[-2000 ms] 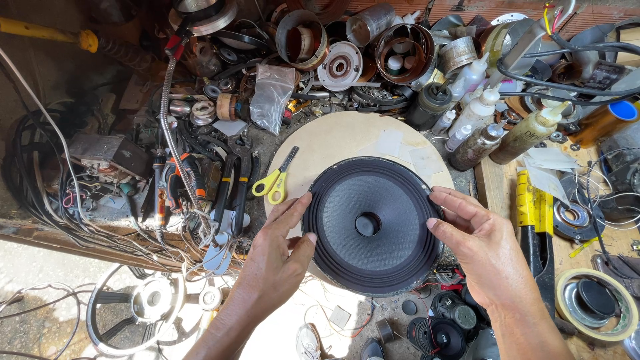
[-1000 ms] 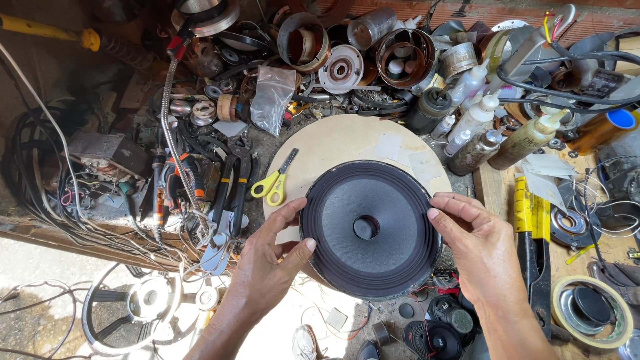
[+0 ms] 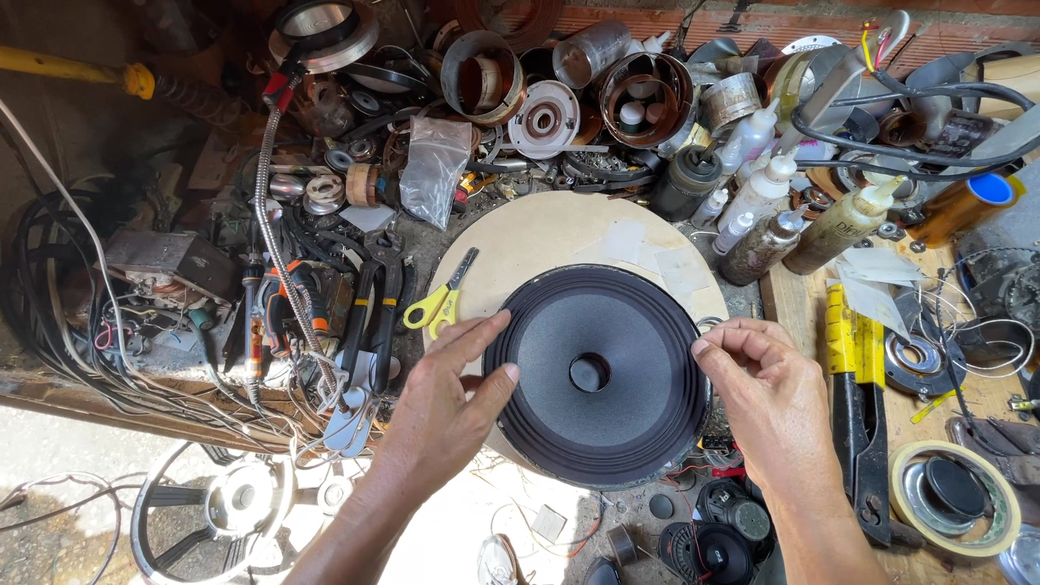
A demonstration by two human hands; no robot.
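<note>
A black speaker cone (image 3: 536, 390) with a ribbed surround and a dark round centre lies over the near part of a round beige board (image 3: 536, 227). My left hand (image 3: 451, 398) is at the cone's left edge, thumb and fingers apart, fingertips at the rim. On the right edge, my right hand (image 3: 768, 390) has its thumb and index finger pinched together at the rim; whether they grip it cannot be told. Yellow-handled scissors (image 3: 439, 309) rest on the board's left side, just beyond my left hand. Pale paper pieces (image 3: 682, 270) lie on the board.
Squeeze bottles (image 3: 764, 187) stand behind my right hand. Yellow-handled cutters (image 3: 861, 406) and a masking tape roll (image 3: 902, 471) lie at right. Pliers (image 3: 374, 301) and tangled cables (image 3: 89, 357) are at left, metal rings (image 3: 483, 77) at the back. A speaker frame (image 3: 146, 520) is below left.
My left hand's fingers have spread and loosened from the cone's rim. The right hand's fingers have drawn closer together at the right edge. The cone stays over the board.
</note>
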